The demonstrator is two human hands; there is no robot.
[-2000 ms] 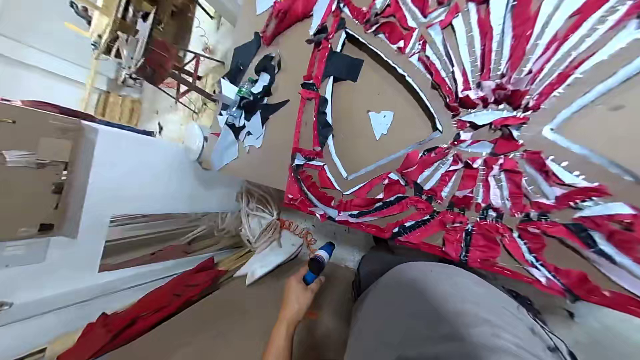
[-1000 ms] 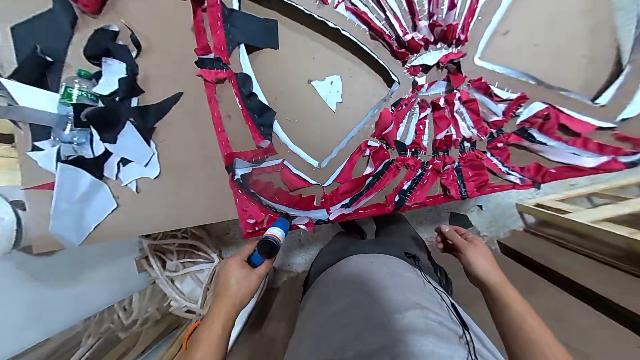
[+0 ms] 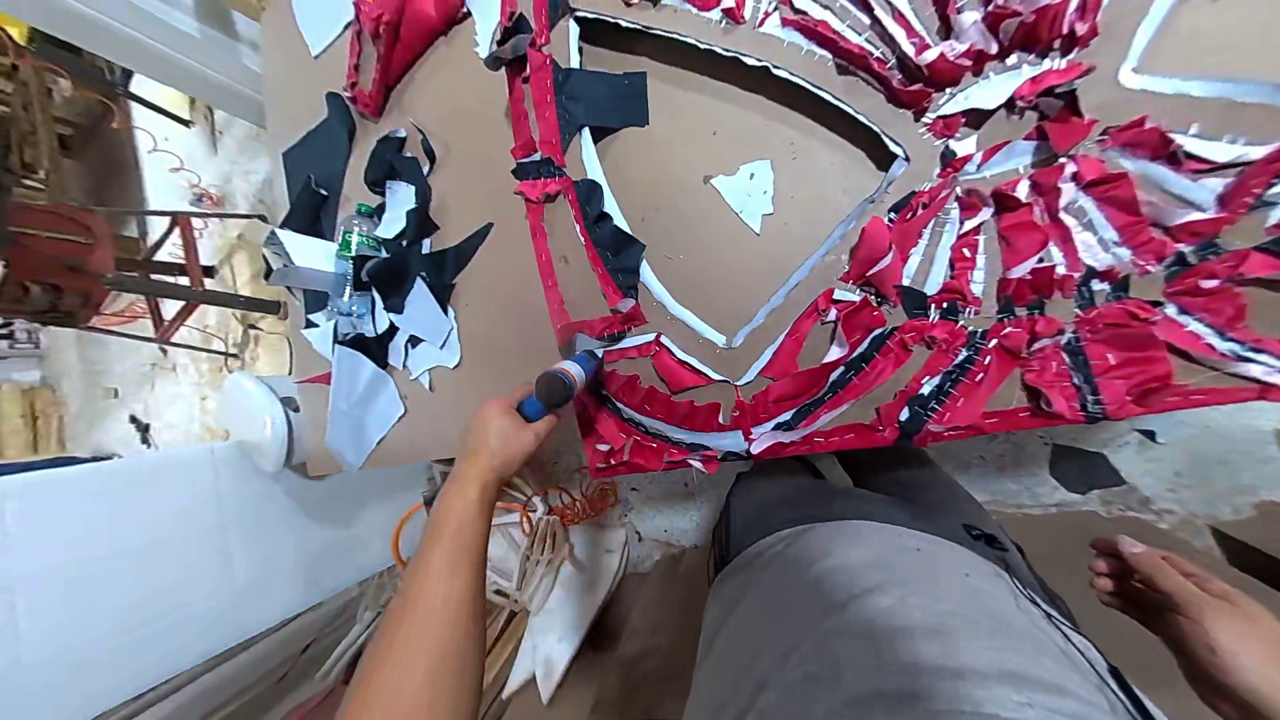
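Observation:
My left hand (image 3: 505, 438) is closed around a blue pneumatic stapler (image 3: 562, 385), its front end at the left corner of the red fabric border (image 3: 640, 455) on a brown board (image 3: 500, 340). Red, white and black fabric strips (image 3: 1060, 360), fastened with many staples, run along the board's near edge and gather at the upper right. A curved triangular cut-out (image 3: 700, 110) edged in white lies above the stapler, with a torn white scrap (image 3: 748, 196) inside its outline. My right hand (image 3: 1180, 610) hangs at the lower right, fingers loosely spread, holding nothing.
Black and white fabric scraps (image 3: 420, 320) surround a clear plastic bottle (image 3: 355, 265) on the board's left part. A round white object (image 3: 258, 420) stands by its left edge. Below are an orange coiled hose (image 3: 585, 500) and thin pale strips (image 3: 525, 560). A red metal frame (image 3: 175, 280) stands at the left.
My left hand and the stapler have come up onto the fabric's left corner. My right hand, out of view at first, has moved lower and farther right since one second ago. The view has shifted.

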